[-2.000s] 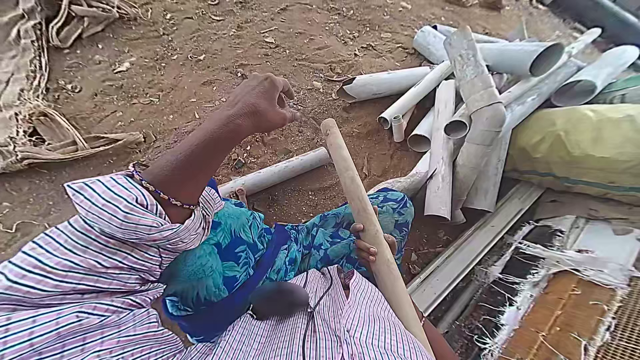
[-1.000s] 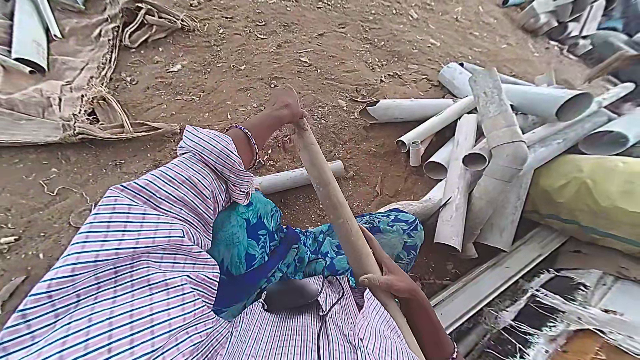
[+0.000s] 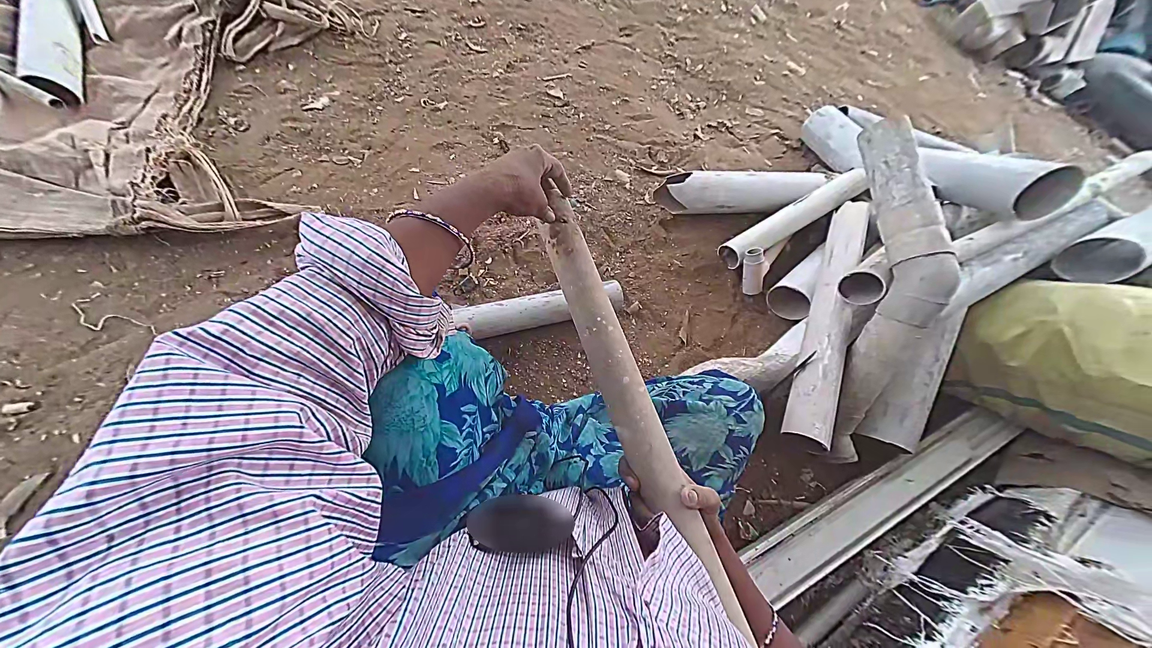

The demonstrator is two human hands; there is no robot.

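A long pale plastic pipe (image 3: pixel 612 360) slants across my lap, its far end up over the dirt and its near end running out at the bottom of the view. My left hand (image 3: pixel 537 184) is at the far end of the pipe, its bent fingers at the rim; whether it holds anything small there cannot be made out. Lower down, my right hand (image 3: pixel 670 495) is wrapped around the pipe, thumb on top. Beyond my knee, on the dirt, lies a shorter grey pipe (image 3: pixel 517 312), partly hidden behind the pipe in my hand.
To the right is a heap of pipe pieces (image 3: pixel 828 315) with an elbow piece (image 3: pixel 918 279). Beside it are a yellow-green sack (image 3: pixel 1062 360), a long pale channel strip (image 3: pixel 891 504) and frayed white sheeting (image 3: pixel 1008 540). Brown sacking (image 3: pixel 108 144) with pipes on it lies at upper left.
My left hand, apart from the pipe's end two seconds ago, is now at that end. My right hand still grips the pipe lower down. The view has shifted somewhat.
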